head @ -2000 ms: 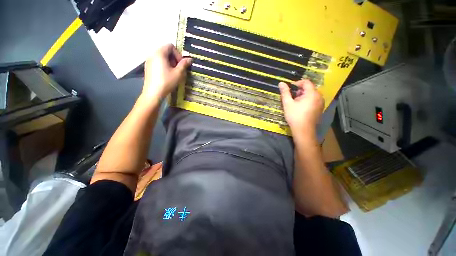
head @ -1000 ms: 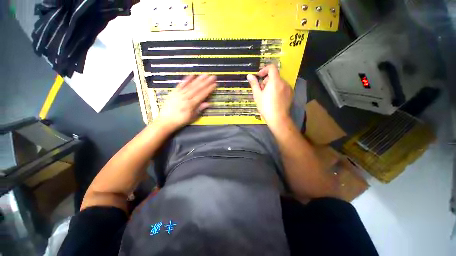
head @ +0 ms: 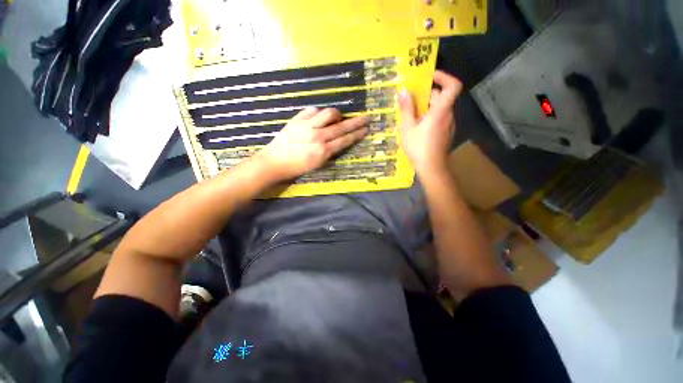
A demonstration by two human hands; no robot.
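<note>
The yellow fixture plate [head: 314,37] lies over my lap, slightly tilted. Three black zippers fill its upper slots; the top zipper [head: 277,81] and the second show almost fully, and the third [head: 240,136] runs under my left hand. The lower slots look grey-brown and bare of black tape. My left hand [head: 311,142] lies flat across the third zipper and lower slots, fingers pointing right. My right hand [head: 428,123] grips the plate's right edge, thumb on top and fingers at the outer side.
A pile of black zippers [head: 82,67] lies at the upper left on a white board [head: 142,120]. A pale box with a red display [head: 524,97] stands at the right. A second yellow fixture [head: 599,232] and brown cardboard [head: 479,176] are low right. A metal frame is at the left.
My left hand has slid right along the third zipper. My right hand has left the zipper's right end and taken the plate's right edge. The plate has shifted left in view and tilted.
</note>
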